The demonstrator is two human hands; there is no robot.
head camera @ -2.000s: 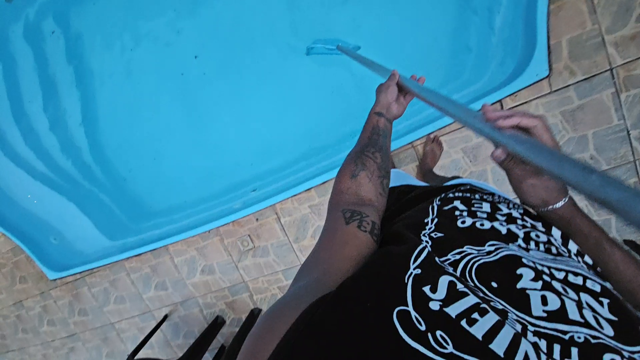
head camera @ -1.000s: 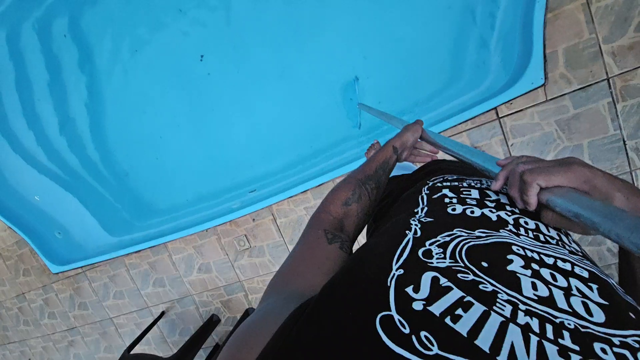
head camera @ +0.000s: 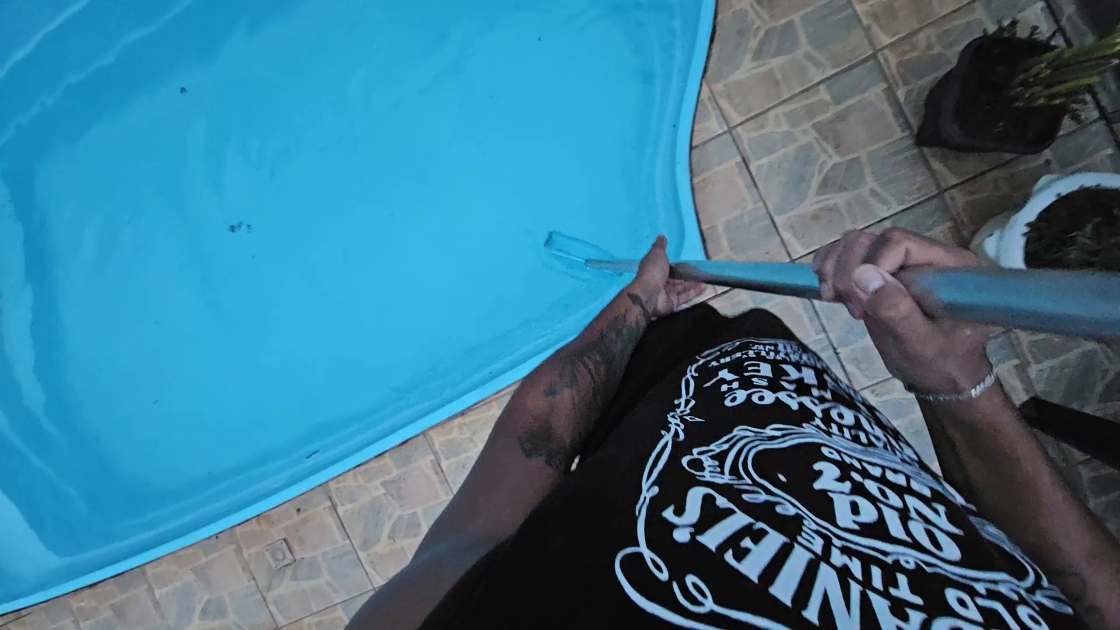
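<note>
A long metal pole (head camera: 752, 276) runs from the right edge toward the pool (head camera: 350, 219). My right hand (head camera: 901, 302), with a bracelet at the wrist, is closed around its thicker part. Farther down, my left hand (head camera: 665, 284) supports the pole between thumb and palm, its fingers partly spread. At the pole's far end a pale blue framed head (head camera: 573, 252), seemingly a skimmer or brush, lies at the water near the pool's right side. Small dark specks (head camera: 241, 227) show in the water; whether they float or lie on the bottom I cannot tell.
The raised blue pool rim (head camera: 696, 166) borders stone-patterned floor tiles (head camera: 822, 131). A black plant pot (head camera: 941, 118) and a white planter (head camera: 1006, 227) stand at the right. Below them a dark bar (head camera: 1072, 429) juts in from the right edge. A small square cover (head camera: 279, 553) is set in the floor.
The view has shifted toward the right, bringing the plant pots in. The pole's far head has changed its angle and now lies close to my left hand. Both hands stay on the pole.
</note>
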